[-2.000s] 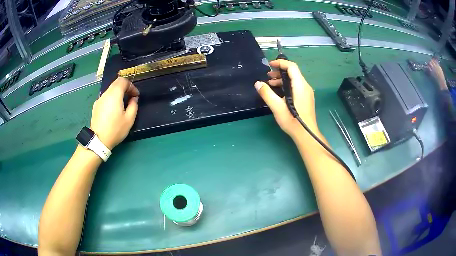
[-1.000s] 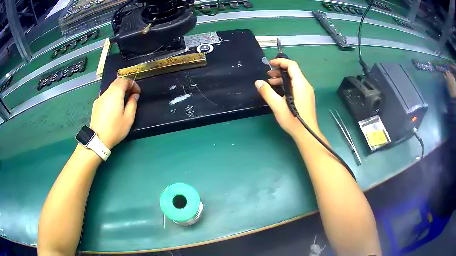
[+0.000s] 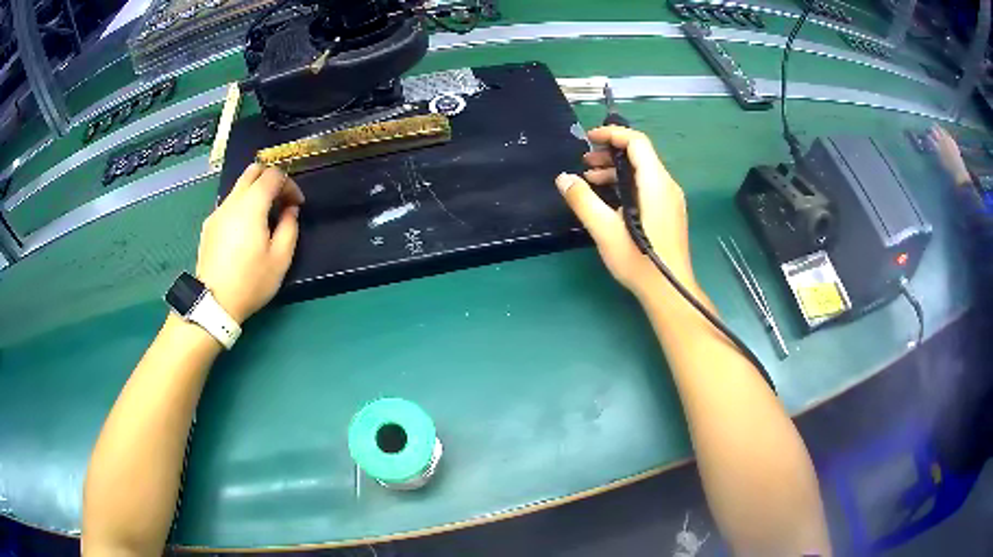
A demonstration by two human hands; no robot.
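My left hand [image 3: 253, 239] rests at the left end of the brass-coloured bar [image 3: 359, 141], fingers curled on the black base plate [image 3: 468, 190]. Whether it holds a thin wire cannot be told. My right hand [image 3: 642, 207] is shut on the black soldering iron [image 3: 626, 180] at the plate's right edge. The iron's metal tip points away from me, over the pale rail, and its cord runs along my forearm. The green solder spool [image 3: 391, 425] stands near the bench's front edge. No circuit board shows in either hand.
A black microscope-like stand [image 3: 332, 65] rises behind the bar. Tweezers [image 3: 754, 296], an iron holder [image 3: 786, 207], a yellowish sponge [image 3: 817, 292] and a grey soldering station [image 3: 866, 201] are at right. Board strips [image 3: 161, 150] lie at left. Another person's hand [image 3: 949, 155] is at far right.
The board strips at left have shifted right, and those at the back have shifted left. Both my hands are almost still. The other person's hand moved away and came back.
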